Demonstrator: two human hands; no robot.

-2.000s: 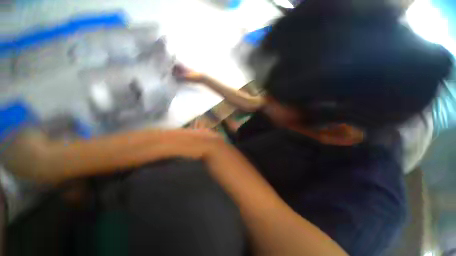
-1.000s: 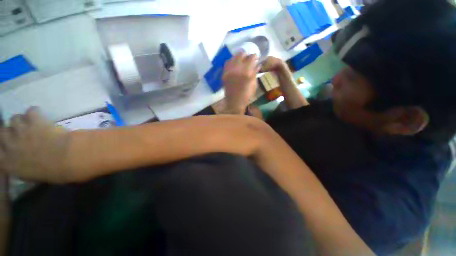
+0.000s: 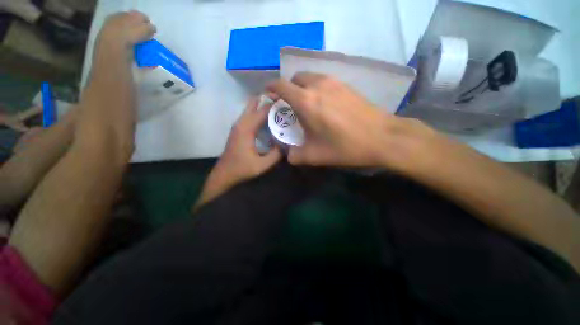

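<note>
A white unit (image 3: 286, 124) with a round end and a dark spiral grille is held between my two hands at the table's front edge. My left hand (image 3: 245, 143) grips its left side, with greyish packing beside it. My right hand (image 3: 337, 117) has its fingers curled over its top and right side. Just behind my hands stands an open carton with a raised greyish lid panel (image 3: 346, 73). My fingers partly hide the unit.
A closed blue-topped carton (image 3: 273, 46) lies behind. At right an open carton (image 3: 470, 124) holds a white collar (image 3: 451, 62) and a black accessory (image 3: 502, 68), beside a blue flap (image 3: 547, 127). At left another person's hand touches a blue-topped carton (image 3: 164, 79).
The view has swung from the person on the right to the table in front of me. Both my hands now show at the white unit. The open carton with the collar now stands at right.
</note>
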